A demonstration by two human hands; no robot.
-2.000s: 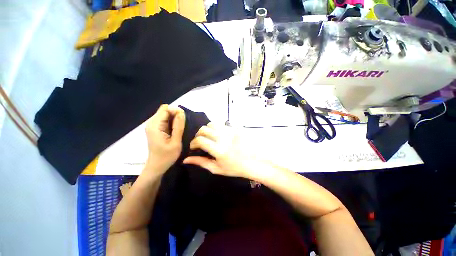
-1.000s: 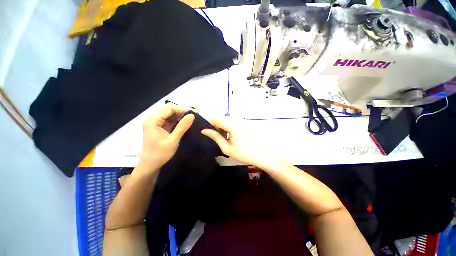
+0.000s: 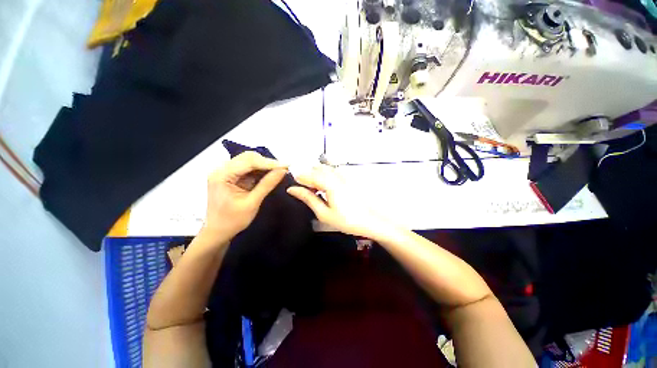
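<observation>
A black garment panel (image 3: 277, 215) hangs over the table's front edge into the lap, with a pointed corner lying on the white table. My left hand (image 3: 241, 194) pinches its upper edge between thumb and fingers. My right hand (image 3: 324, 198) holds the same edge just to the right, the fingertips of both hands nearly meeting. A tiny pale spot shows between the fingertips; I cannot tell what it is. The needle area (image 3: 385, 111) of the sewing machine is behind and to the right of my hands, with no cloth seen under it.
A wide black fabric stack (image 3: 158, 108) covers the table's left. Black scissors (image 3: 450, 147) and a thin orange-and-blue tool (image 3: 497, 146) lie right of the needle. The white HIKARI machine (image 3: 522, 79) stands at right. A black strip with red edge (image 3: 558, 183) hangs below it. A blue basket (image 3: 137, 287) is lower left.
My hands have shifted their pinch along the black panel's edge, and their fingertips have come closer together. More of its pointed corner shows at left than one second ago. The view has tilted slightly down.
</observation>
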